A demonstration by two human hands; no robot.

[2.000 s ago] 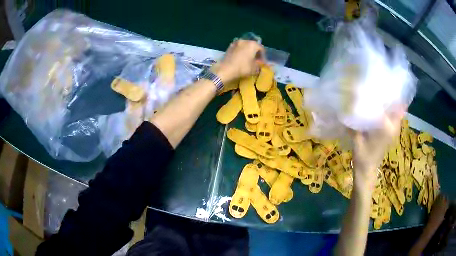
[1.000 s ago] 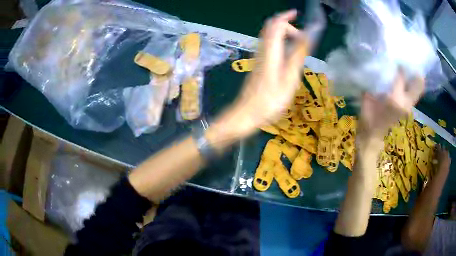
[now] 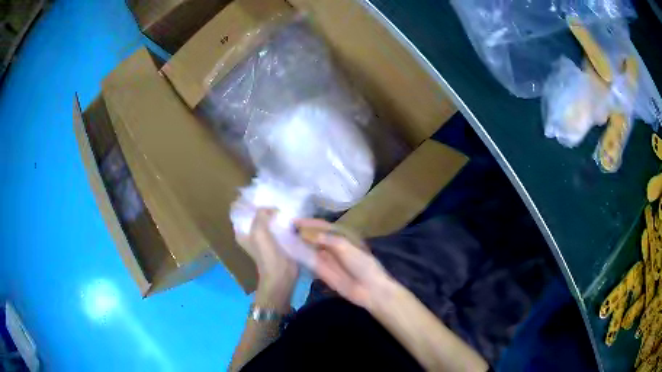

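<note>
A whitish wad of emptied poly bags (image 3: 272, 200) is between my hands, over the near edge of an open brown carton (image 3: 410, 182). My left hand (image 3: 267, 243), with a watch at the wrist, grips the wad from the left. My right hand (image 3: 348, 261) grips its lower right side. A small yellow-orange thing (image 3: 312, 232) shows at my right fingers; blur hides what it is. Inside the carton lies clear plastic lining (image 3: 254, 80) with a large whitish bundle of bags (image 3: 312, 149).
Another open carton (image 3: 145, 160) stands at left on the blue floor (image 3: 43, 182). The green bench (image 3: 537, 167) curves down the right side, with bagged yellow parts (image 3: 613, 142), a large clear bag (image 3: 508, 51) and a pile of unwrapped yellow parts (image 3: 646, 290).
The view has swung left and down to the cartons. My right hand has brought the wad from above the bench to the carton, and my left hand has joined it.
</note>
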